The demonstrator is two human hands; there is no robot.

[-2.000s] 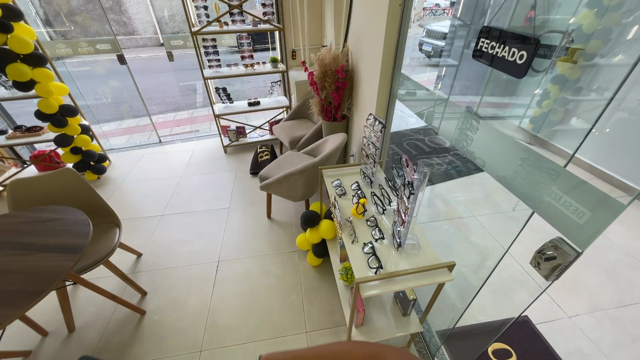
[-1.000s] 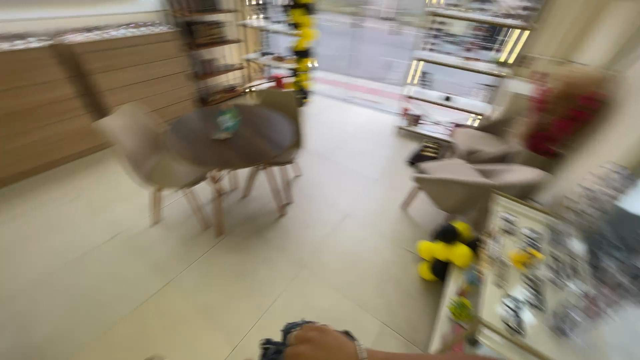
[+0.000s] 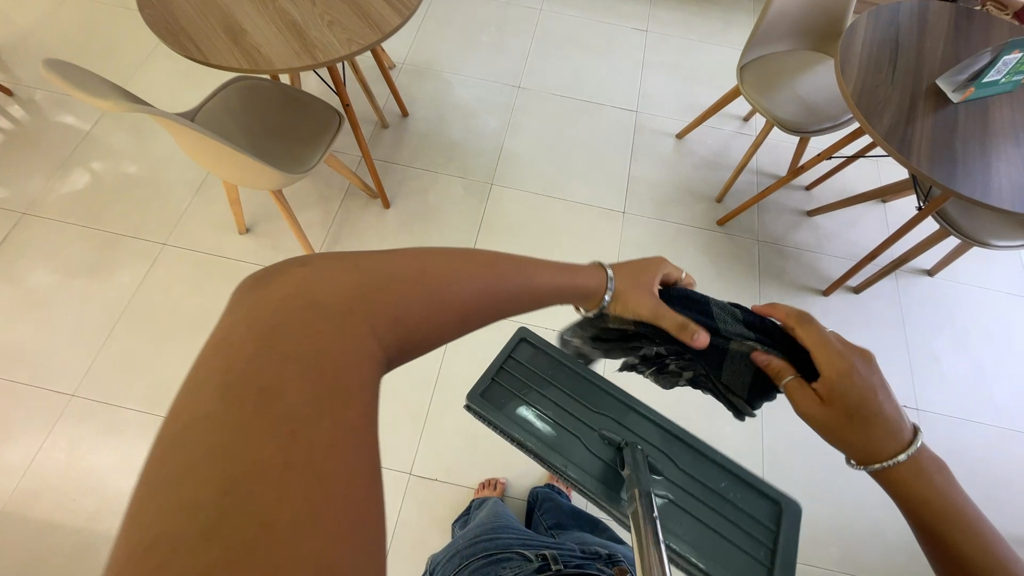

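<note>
A bunched dark cloth (image 3: 720, 336) with grey bands is held up between both hands. My left hand (image 3: 652, 300) grips its upper left part, thumb on top. At its right end my right hand (image 3: 824, 372) holds it between thumb and fingers. Just below the cloth is the flat, dark grey rectangular head of a floor mop or squeegee (image 3: 680, 456), tilted and raised in front of my legs. Its metal pole (image 3: 644, 512) runs down past the bottom edge of the view; what supports it is hidden.
A round wooden table (image 3: 280, 32) and a beige chair (image 3: 268, 128) stand at upper left. At upper right are a darker round table (image 3: 904, 88) with a green card stand (image 3: 992, 72) on it, and another beige chair (image 3: 792, 88). My bare feet (image 3: 490, 487) are on the tiled floor.
The view has swung from the eyewear shelves to the floor and tables. Both hands, the cloth and the mop head now show; a second ago only part of a hand with dark material showed at the bottom.
</note>
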